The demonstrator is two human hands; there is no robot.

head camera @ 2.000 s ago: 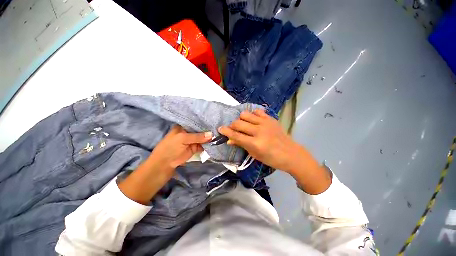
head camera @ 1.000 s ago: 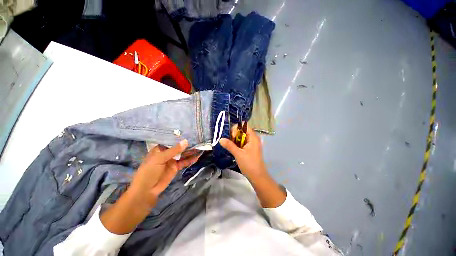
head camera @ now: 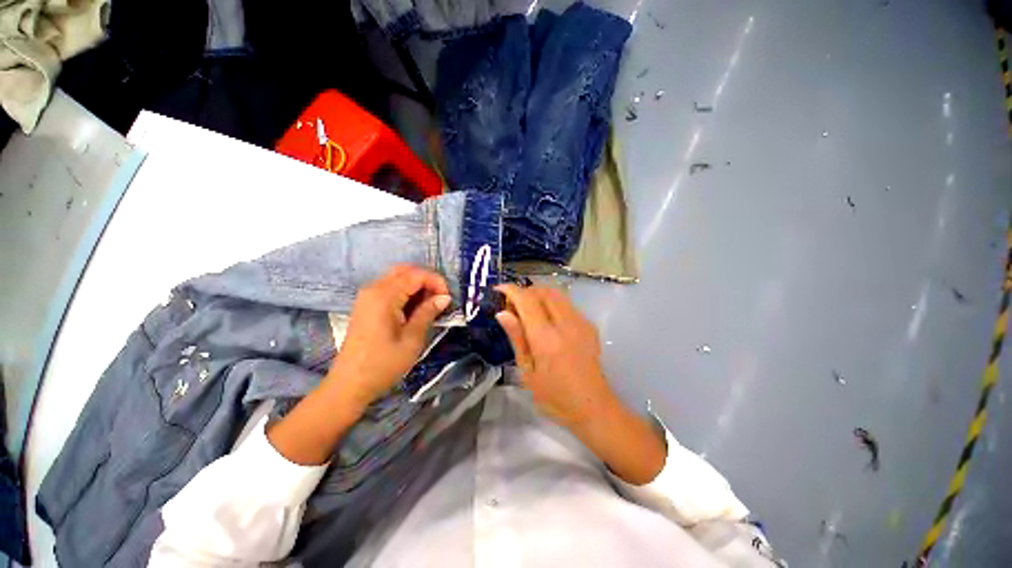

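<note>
The grey-blue jeans [head camera: 355, 262], inside out, lie across the white tabletop and my lap. Their dark blue waistband [head camera: 482, 227] points right, with a white cord loop [head camera: 478, 282] on it. My left hand [head camera: 380, 333] is over the denim just left of the waistband, thumb and fingertips close together; whether they pinch cloth or a thread cannot be told. My right hand [head camera: 555, 350] is curled at the waistband's right edge. A dark tip of the thread snips [head camera: 496, 300] shows at its fingertips; the rest is hidden by the hand.
A red stool [head camera: 353, 135] with yellow-handled scissors [head camera: 332, 154] stands beyond the white tabletop [head camera: 183, 178]. Folded dark blue jeans [head camera: 522, 111] lie on tan cloth [head camera: 613, 227] on the grey floor. A grey, blue-edged surface [head camera: 56, 211] is at left. Yellow-black tape runs at right.
My left hand has moved from the jeans' lower edge up onto the denim beside the waistband. My right hand has turned, hiding the snips' yellow handles. The waistband, turned under earlier, now lies spread out.
</note>
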